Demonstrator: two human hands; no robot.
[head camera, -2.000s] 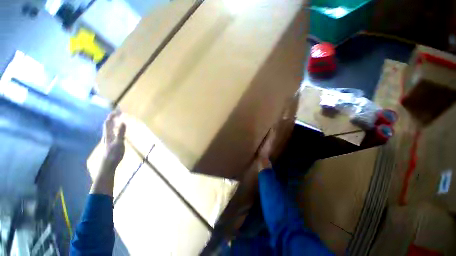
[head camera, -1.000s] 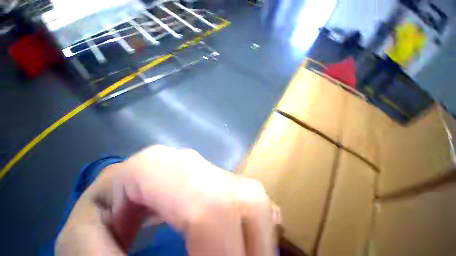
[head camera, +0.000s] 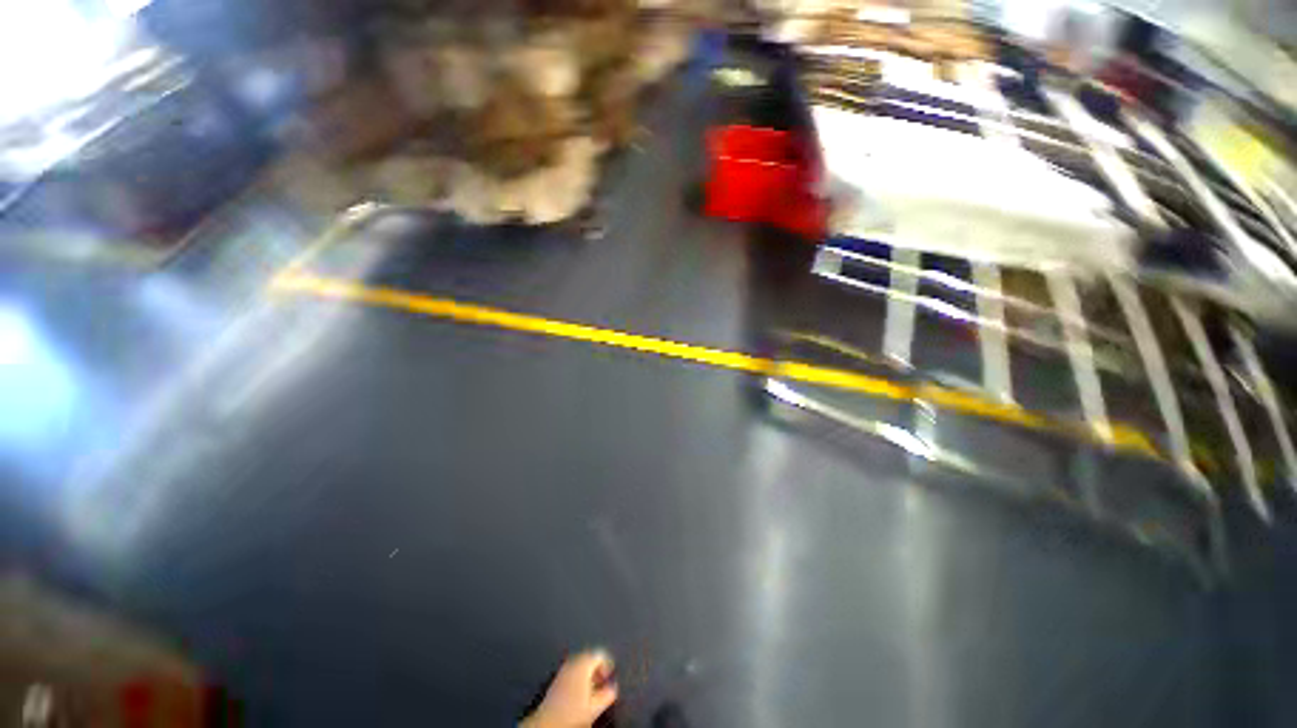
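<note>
A small part of one hand, apparently my left hand (head camera: 576, 693), shows at the bottom edge, left of centre. It is blurred and cut off, with its fingers seemingly curled, and I cannot tell whether it holds anything. My right hand is not in view. Nearest in front of me is the dark grey floor (head camera: 569, 469) with a yellow lane line (head camera: 569, 330) across it. A blurred brown object with a red mark, perhaps a carton (head camera: 86, 661), is cut off at the lower left.
A metal-framed rack or trolley (head camera: 991, 341) with a white top (head camera: 981, 192) stands at the right, crossing the lane line. A red bin or box (head camera: 754, 178) is beside it. Blurred brown and cream items (head camera: 498, 128) are piled at the upper left.
The view has swung left, and the rack now shows at the right. The large carton has left the frame. The hand, large in the foreground one second ago, now shows small at the bottom edge.
</note>
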